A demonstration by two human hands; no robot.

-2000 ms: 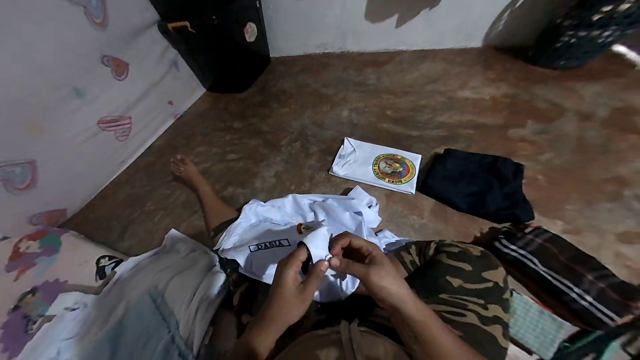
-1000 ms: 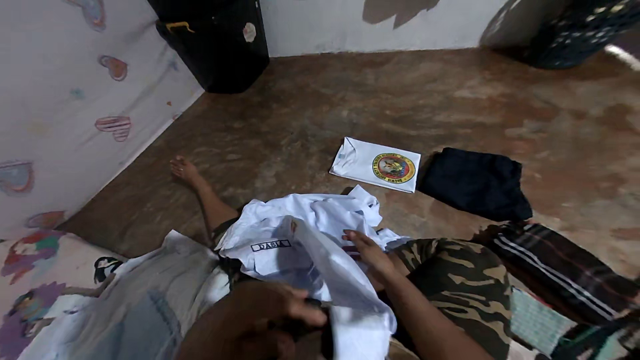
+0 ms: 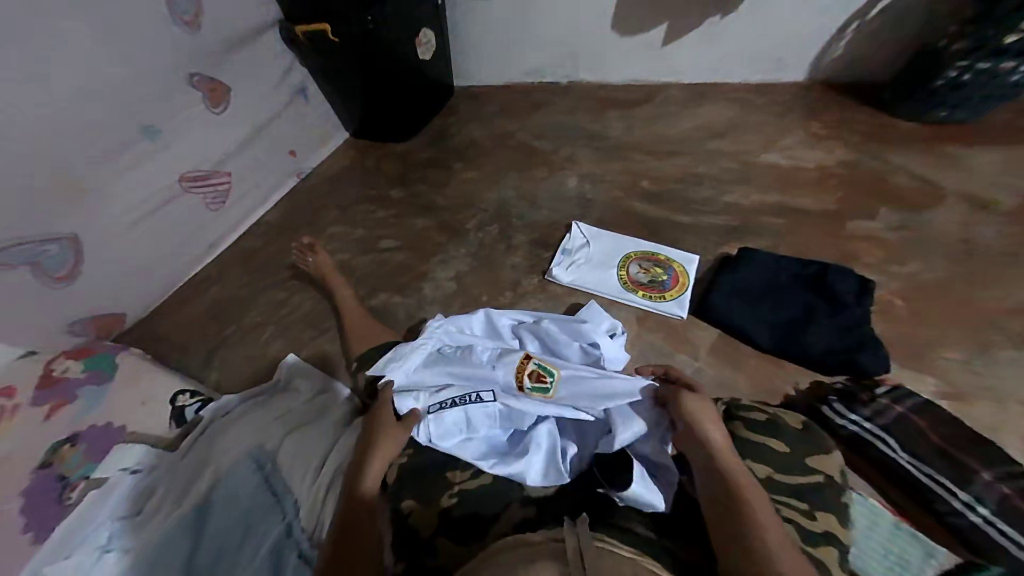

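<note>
A white uniform shirt (image 3: 480, 360) with an embroidered sleeve patch and a name tape bearing writing lies rumpled across my lap. My left hand (image 3: 392, 424) grips its left edge, close to the name tape. On the other side, my right hand (image 3: 680, 400) pinches the end of the sleeve, which lies stretched across the shirt. Beyond the shirt, a folded white T-shirt (image 3: 592, 268) with a round printed emblem rests on the floor. Folded dark cloth (image 3: 792, 308) sits beside it on the right.
Striped dark cloth (image 3: 920, 464) lies at the right, near my camouflage-covered leg. Grey and white clothes (image 3: 240, 464) are heaped at my left. A black bin (image 3: 392, 72) stands by the walls at the back; a dark basket (image 3: 960, 72) is at the upper right.
The raised white fabric has come down and now lies across the shirt, with its patch showing. My hands have moved apart to opposite sides of the shirt.
</note>
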